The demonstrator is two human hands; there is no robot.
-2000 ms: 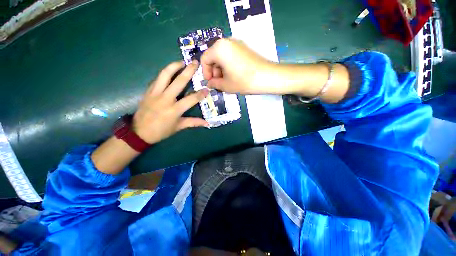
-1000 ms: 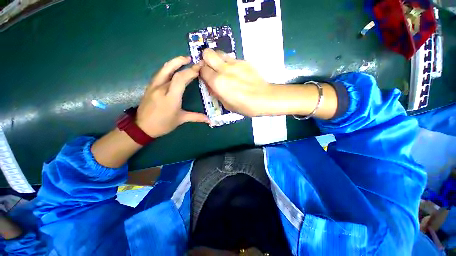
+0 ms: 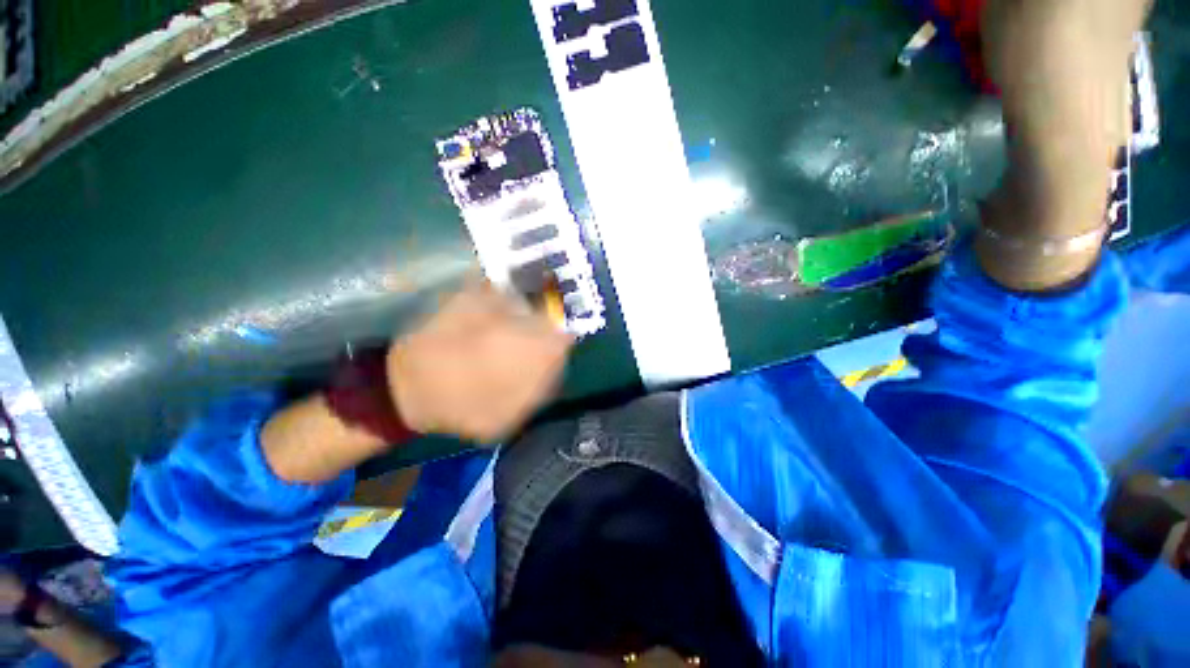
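Observation:
The phone unit (image 3: 525, 222) lies on the green bench, its dark circuit end away from me and black shapes along its white body. My left hand (image 3: 480, 365) is blurred at the phone's near end; its fingers look curled, and I cannot tell whether they hold anything. My right hand (image 3: 1064, 52) is at the top right, cut off by the picture's edge, over the red parts box (image 3: 963, 29), which it mostly hides. Its fingertips cannot be seen. The long white sticker strip (image 3: 653, 222) lies right of the phone, with black shapes at its far end.
A green-and-clear packet (image 3: 868, 251) lies near the bench edge at right. A small white-tipped stub (image 3: 917, 45) lies beside the red box. Spare sticker strips (image 3: 1144, 98) show at far right. A white ruler-like strip (image 3: 50, 450) is at left. A worn pale rail (image 3: 144, 65) crosses the top left.
My right hand has left the phone and moved far right to the red box, uncovering the green packet. My left hand has moved down to the phone's near end. The phone's circuit end is uncovered.

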